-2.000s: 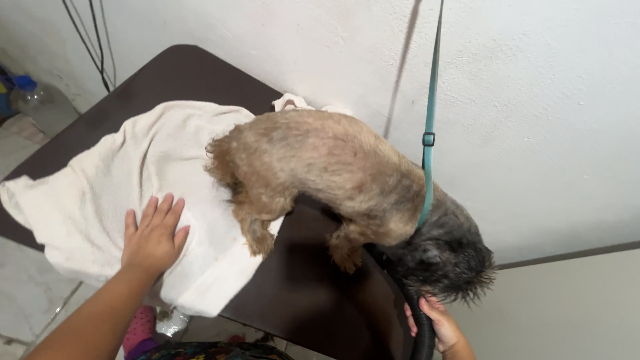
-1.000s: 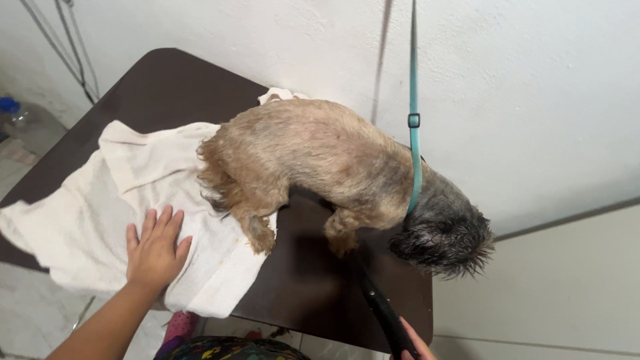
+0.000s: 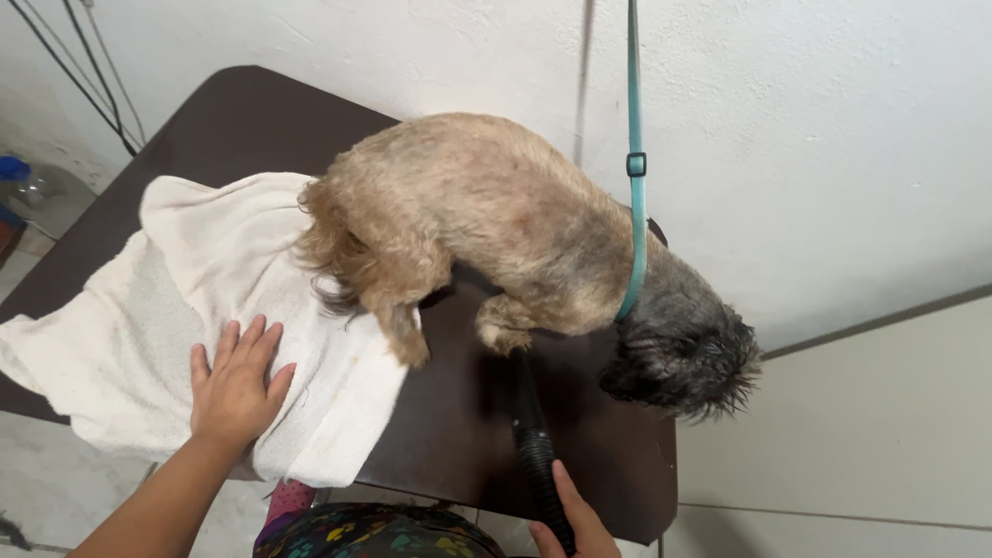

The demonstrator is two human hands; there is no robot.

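A dog [image 3: 496, 209] with tan body fur and a dark, wet-looking head stands on a dark brown table [image 3: 442, 434], its head past the table's right end. A teal grooming loop [image 3: 637, 209] with a black buckle runs up from its neck. My left hand [image 3: 240, 387] lies flat, fingers spread, on a crumpled white towel [image 3: 209, 271] under and behind the dog's rear. Near the front edge, my right hand [image 3: 573, 519] grips a black ribbed dryer hose [image 3: 541, 465], its nozzle pointing at the dog's front paws.
A white wall [image 3: 775, 139] rises close behind the table. Dark cables [image 3: 97, 77] hang at the upper left, above a clear plastic bottle with a blue cap [image 3: 15, 169]. A pale panel [image 3: 852, 434] stands to the right. Tiled floor [image 3: 54, 457] shows below.
My right hand and the hose have moved from beneath the dog's head leftward to below its front paws. My left hand stays flat on the towel.
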